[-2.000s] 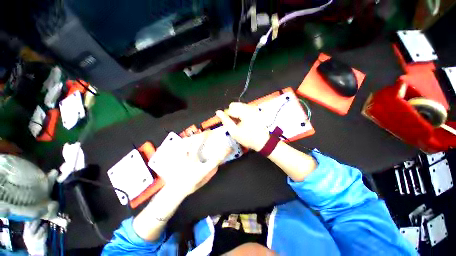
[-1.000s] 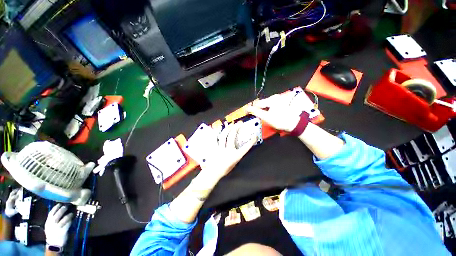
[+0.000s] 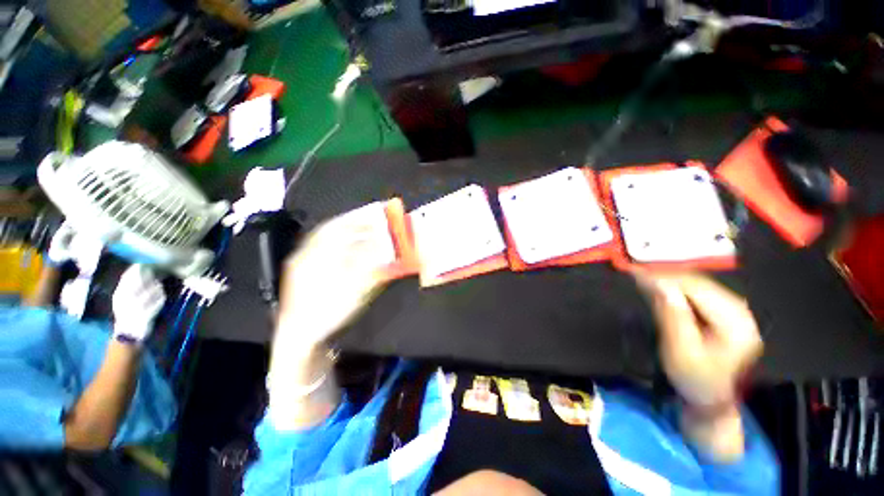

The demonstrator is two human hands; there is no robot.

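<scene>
Four pale square units lie in a row on orange-red pads. The far-right one (image 3: 674, 213) has dark dots near its corners. Beside it lie another unit (image 3: 555, 215) and a third (image 3: 456, 231). My left hand (image 3: 331, 276), blurred, lies over the leftmost unit (image 3: 381, 232) and hides most of it; its grip cannot be made out. My right hand (image 3: 706, 334), bare and blurred, is just in front of the far-right unit, its fingers bent. Whether it holds anything cannot be told. A thin lead touches the far-right unit.
A black mouse (image 3: 801, 167) sits on an orange pad at right, with part of a red tape dispenser (image 3: 865, 260) beyond. A black scanner (image 3: 274, 254) and white fan (image 3: 136, 205) stand left. A neighbouring worker's gloved hand (image 3: 139, 302) is below the fan.
My hands have moved apart from the middle units: the left to the leftmost unit, the right towards me at the right. The middle units are uncovered. The view has swung, showing more at left.
</scene>
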